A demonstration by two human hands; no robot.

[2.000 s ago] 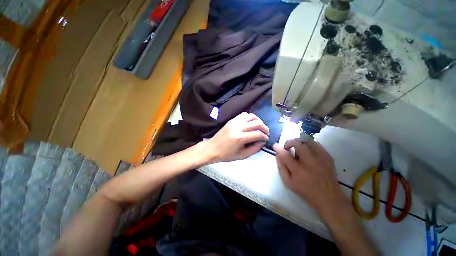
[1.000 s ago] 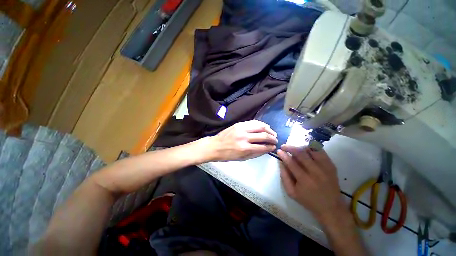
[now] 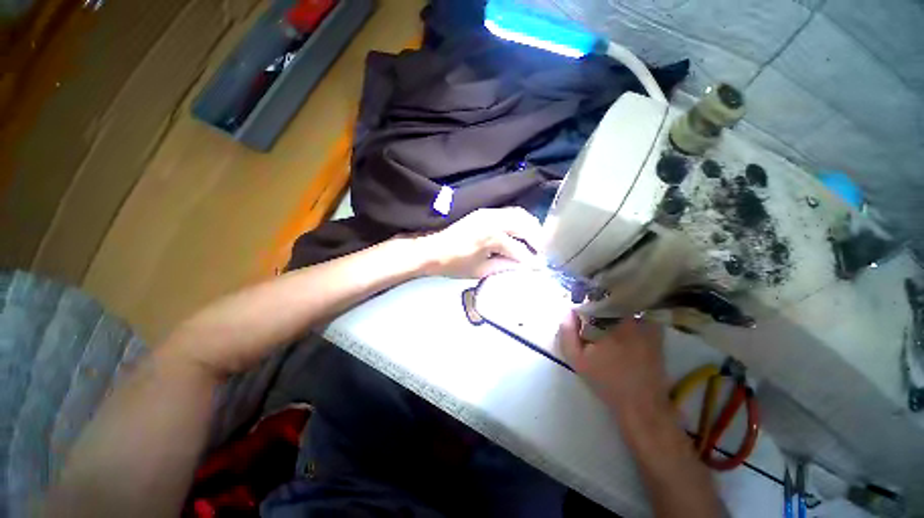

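Observation:
A dark brown garment (image 3: pixel 436 132) lies crumpled left of and behind the sewing machine head (image 3: pixel 618 192), with a small white label (image 3: pixel 443 200) on it. My left hand (image 3: pixel 486 241) rests at the garment's near edge, just left of the bright needle area; its fingertips are washed out by glare, so its grip cannot be told. My right hand (image 3: pixel 613 354) is at the near side of the needle area, partly under the machine head, fingers bent and partly hidden. The needle and presser foot are hard to make out in the glare.
Shears with yellow and red handles (image 3: pixel 727 417) lie right of my right hand. Blue snips (image 3: pixel 795 491) are near the bottom right. A grey tray (image 3: pixel 274 91) with red items stands on the cardboard (image 3: pixel 233 202). A lit lamp (image 3: pixel 542 27) is behind the machine.
The view has shifted, showing more of the lamp. My left hand has moved away from my right, toward the machine head's left side. The white table between them and a slot in it now show.

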